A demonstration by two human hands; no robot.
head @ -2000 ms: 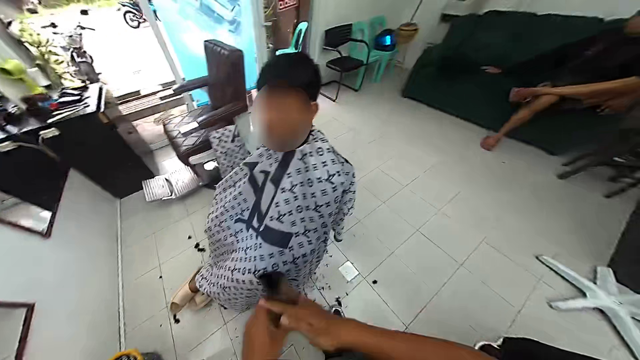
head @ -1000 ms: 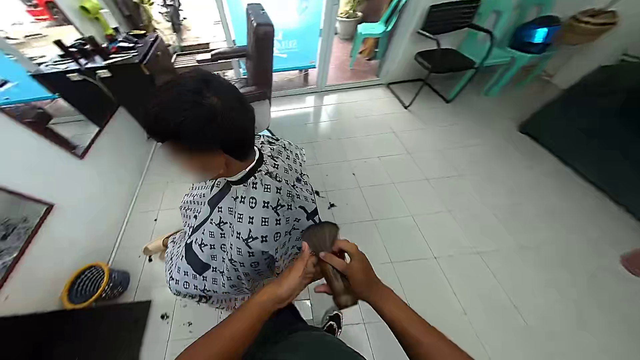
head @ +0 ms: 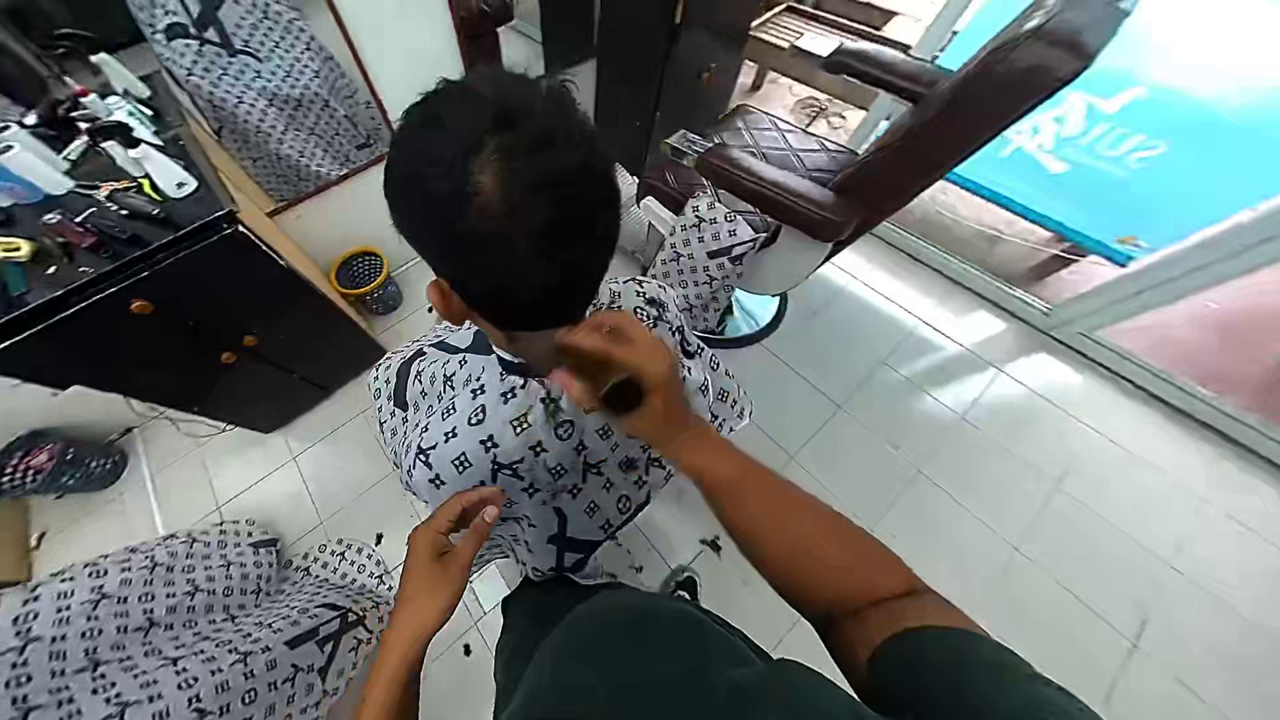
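A person with short dark hair [head: 505, 200] sits with their back to me, wrapped in a white patterned barber's cape [head: 560, 450]. At the back of their neck is my right hand [head: 630, 375], closed on the handle of a neck duster brush [head: 605, 385]; the bristle end is blurred and mostly hidden. My left hand [head: 450, 550] hangs just left of the cape's lower back, fingers loosely curled with nothing between them. Cut hair lies on the cape.
A black cabinet [head: 200, 310] holding bottles and clippers stands at the left, beside a yellow-rimmed basket [head: 367, 280]. A brown barber chair [head: 800, 180] is ahead right. Another patterned cape [head: 200, 620] lies at lower left. Hair clippings [head: 710, 545] dot the tiles.
My hands were together at the brush one second ago; now they are apart, and the right hand has brought the brush to the person's neck. The view has swung a lot.
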